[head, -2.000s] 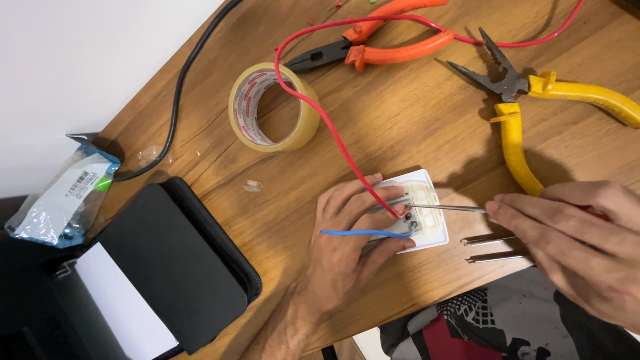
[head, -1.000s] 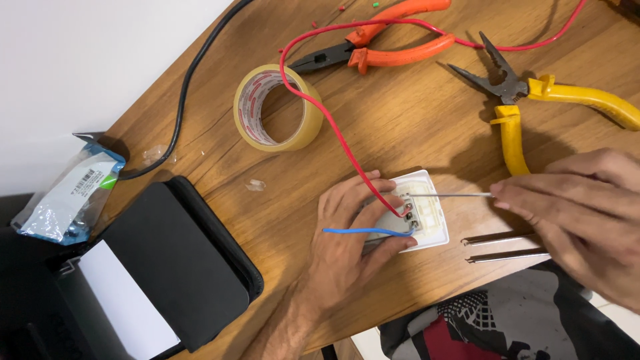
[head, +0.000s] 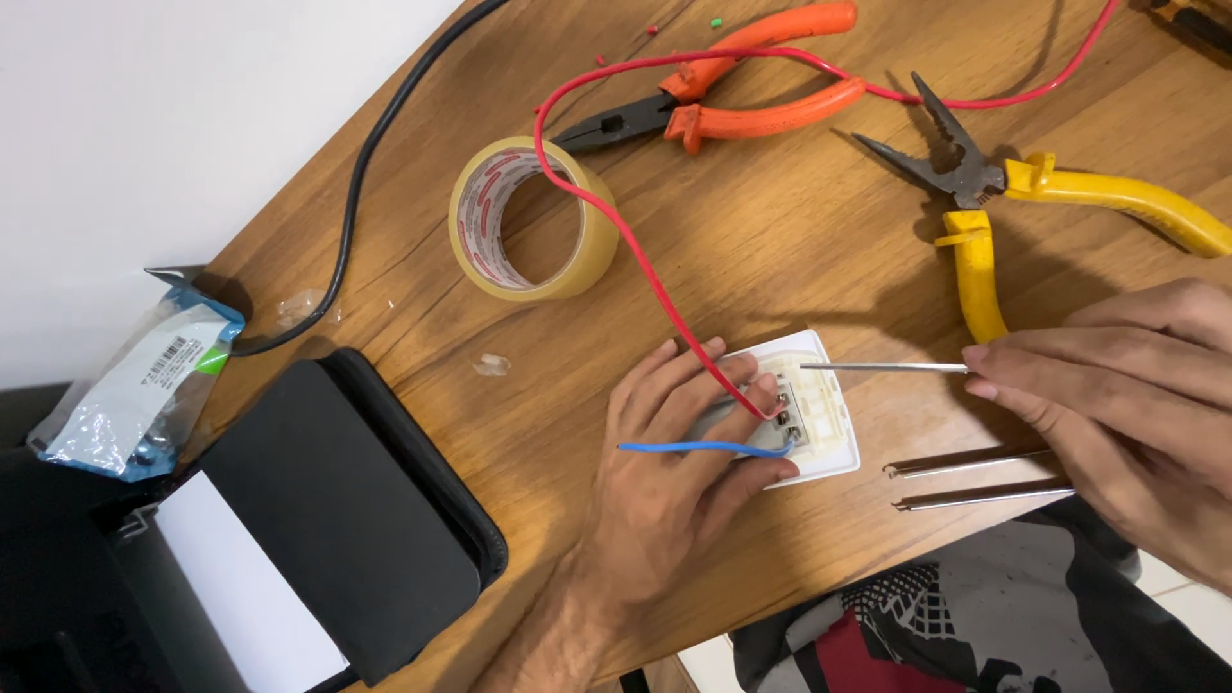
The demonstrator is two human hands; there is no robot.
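My left hand point(head: 664, 452) holds a white plastic wall-plate module point(head: 830, 423) with its back facing up, flat on the table. Screw terminals point(head: 787, 419) run down its middle. A red wire point(head: 640, 255) ends at one terminal and a short blue wire point(head: 703, 447) at the lowest one. In my right hand point(head: 1107, 385) is a thin metal shaft point(head: 885, 367), probably a screwdriver's; its handle is hidden by the fingers. The tip is over the module's upper part, right of the terminals; contact cannot be told. Two thin metal prongs point(head: 972, 466) lie below, partly under my right hand.
Orange-handled long-nose pliers point(head: 770, 120) lie at the top, partly under the red wire. Yellow-handled pliers point(head: 977, 260) rest open at the right. A roll of clear tape point(head: 595, 241), a black cable point(head: 351, 202), a plastic packet point(head: 144, 395) and a black case point(head: 337, 500) are to the left.
The tip of the metal shaft has moved from beside the terminals to a higher spot on the module. My left hand still holds the module.
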